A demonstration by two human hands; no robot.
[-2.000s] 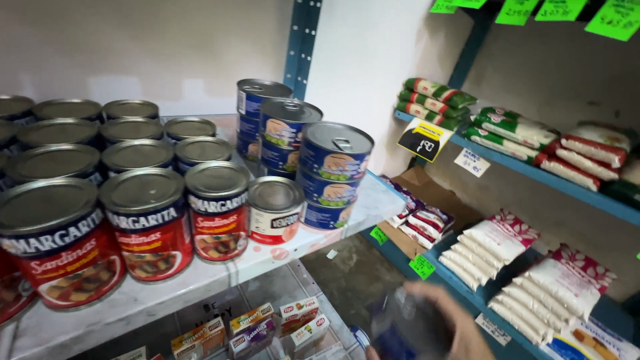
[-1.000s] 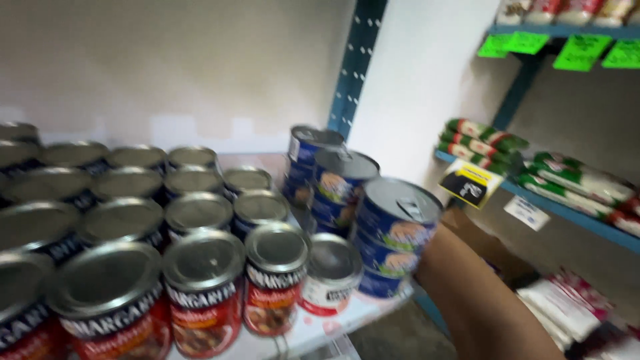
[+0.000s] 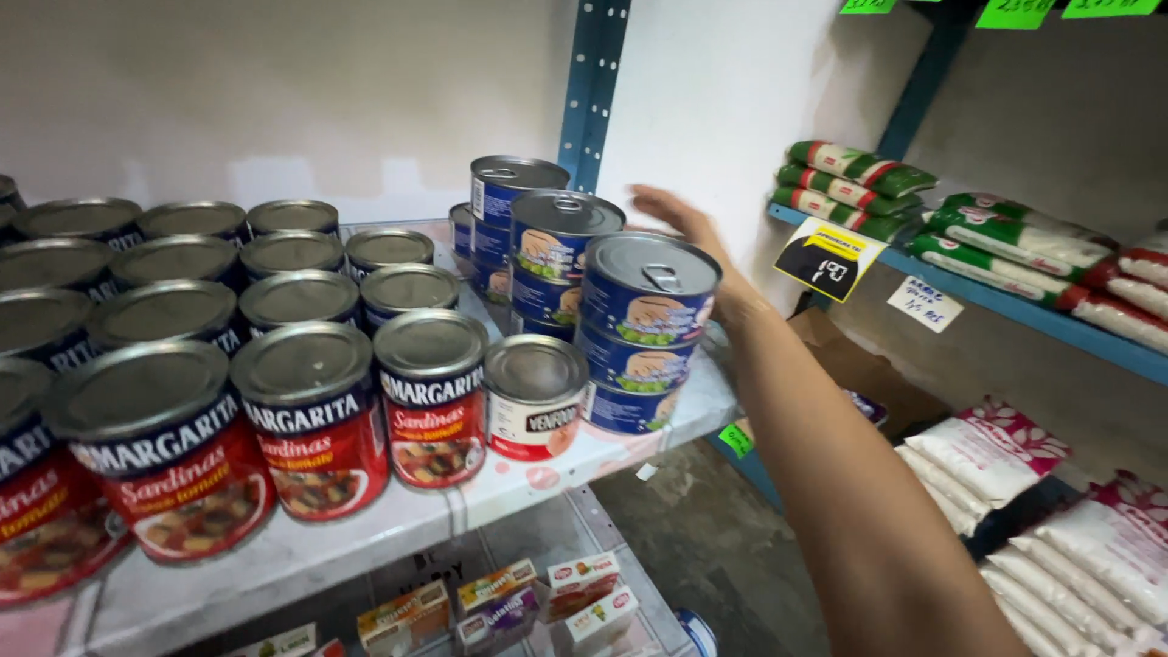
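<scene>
My right hand is at the right end of the shelf, just behind and beside the front stack of blue tuna cans. Its fingers are extended and partly apart, and I see nothing held in it; part of the hand is hidden by the top can. Behind that stack stand another stack of blue cans and a rear stack. A small white-and-red Venfood can stands left of the front stack. Rows of red Margarita sardine cans fill the left. My left hand is out of view.
A marbled shelf board bears the cans, with a perforated blue post behind. Small dessert boxes stand on a lower shelf. At right, a blue shelf holds green-and-white bags, with white-and-pink bags lower down.
Two seconds ago my right hand held a dark can low in front of the shelf. The hand is now up beside the blue stacks, with no can seen in it.
</scene>
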